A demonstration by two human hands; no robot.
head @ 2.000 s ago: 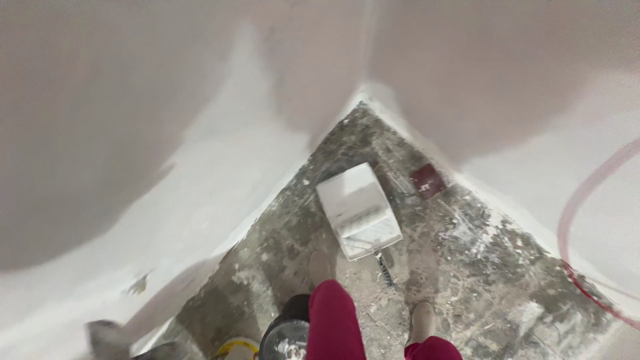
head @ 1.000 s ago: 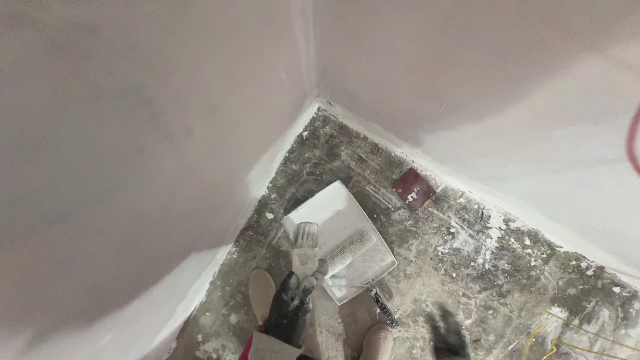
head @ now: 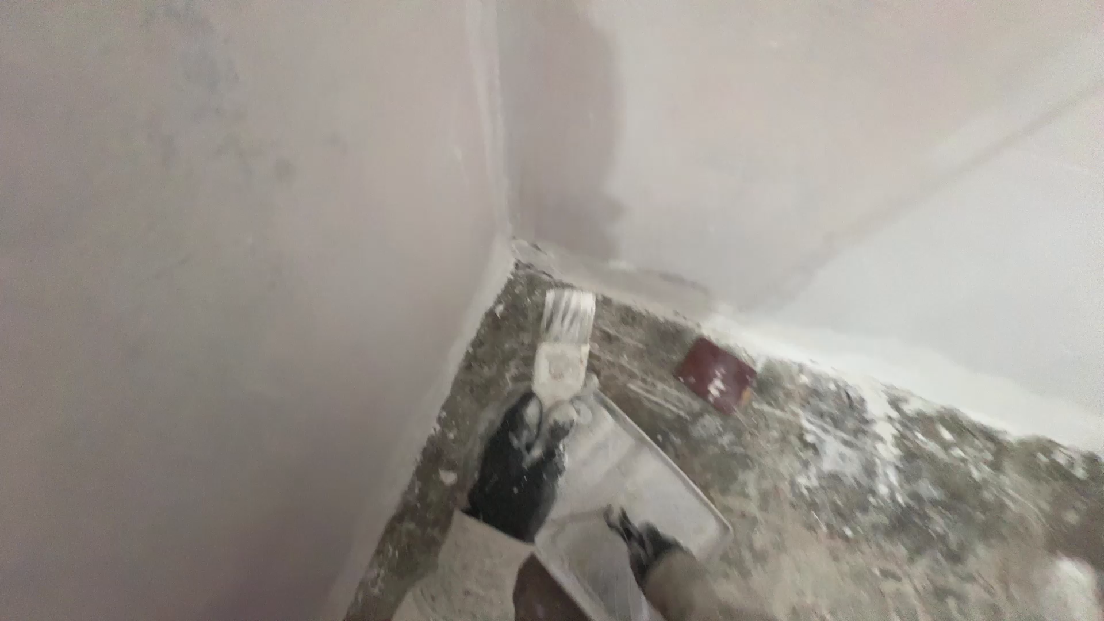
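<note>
My left hand point(head: 520, 470), in a dark glove smeared with white, is shut on a paintbrush point(head: 562, 354). The brush points up toward the corner, its pale bristles seen over the floor close to the foot of the walls. Under and beside the hand lies a white paint tray point(head: 651, 466). My right hand point(head: 640, 542), also dark-gloved and blurred, is over the lower part of the tray; whether it touches or grips anything cannot be told. The lower end of the tray is cut off by the frame.
Two plastered walls point(head: 259, 259) with patchy pale coating meet in a corner above the floor. A dark red square piece point(head: 718, 373) lies near the base of the right wall point(head: 862, 172). The rough floor point(head: 828, 517) is spattered with white.
The left hand with the brush has moved up from over the tray toward the corner. The right hand has come over the tray. The view is closer to the corner.
</note>
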